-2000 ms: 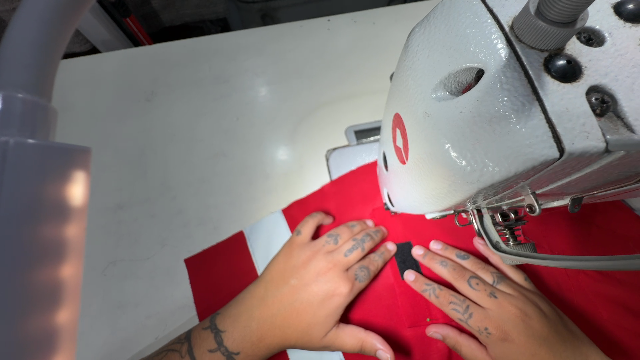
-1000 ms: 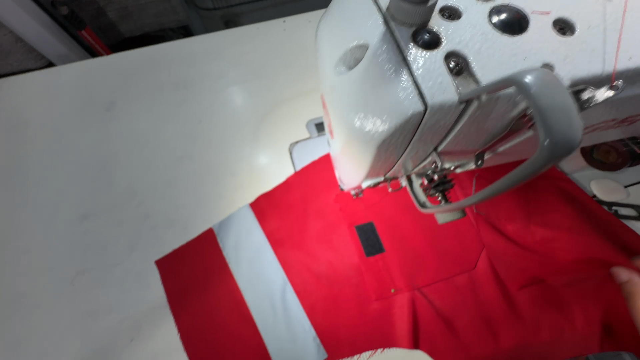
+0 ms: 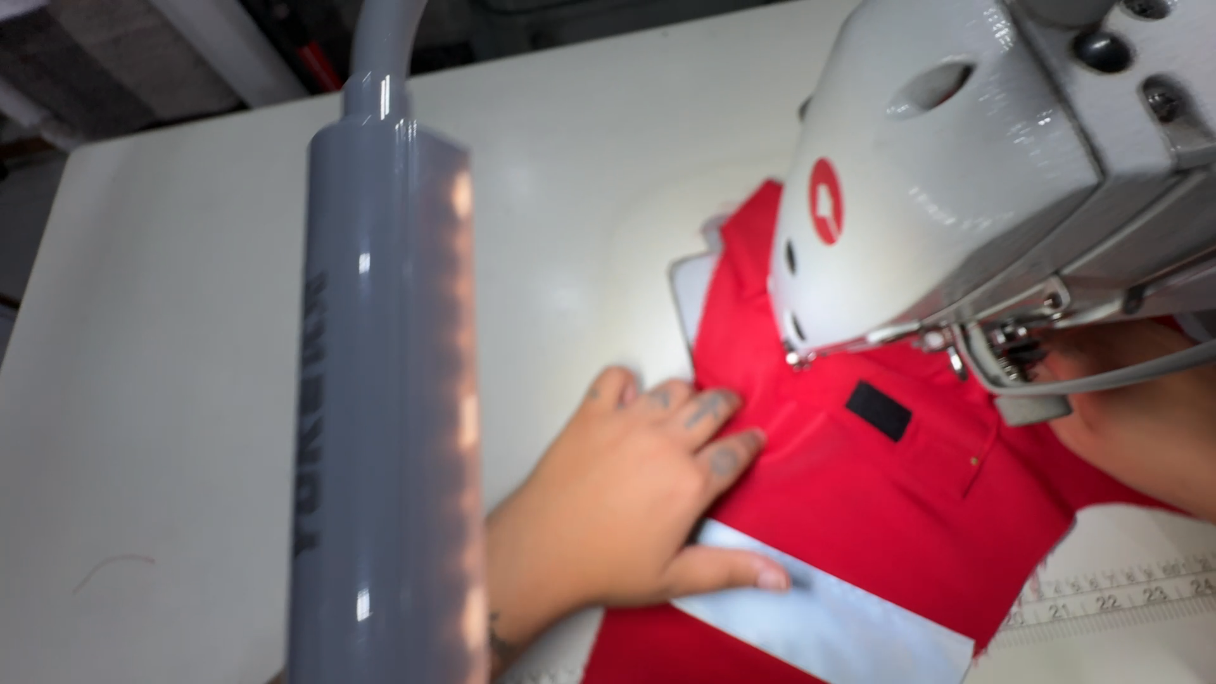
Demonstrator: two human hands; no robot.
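Note:
A red fabric panel [image 3: 912, 503] with a light grey strip [image 3: 845, 608] and a small black patch [image 3: 879, 410] lies under the head of a white sewing machine [image 3: 931, 171]. My left hand [image 3: 646, 484] rests on the panel's left part, fingers spread, the thumb across the grey strip. On the far right, my right hand [image 3: 1083, 370] reaches behind the needle area and touches the red fabric; the machine's grey lever hides most of its fingers, so its grip cannot be told.
A grey work lamp [image 3: 389, 399] on a bent neck stands upright at left centre, in front of the white table [image 3: 171, 332]. A printed measuring scale [image 3: 1121, 594] runs along the table at the lower right. A loose thread [image 3: 114, 565] lies at the lower left.
The red panel has turned, its grey strip now slanting down to the right. My left hand, out of view one second ago, is back on the fabric. My right hand has moved up behind the needle area.

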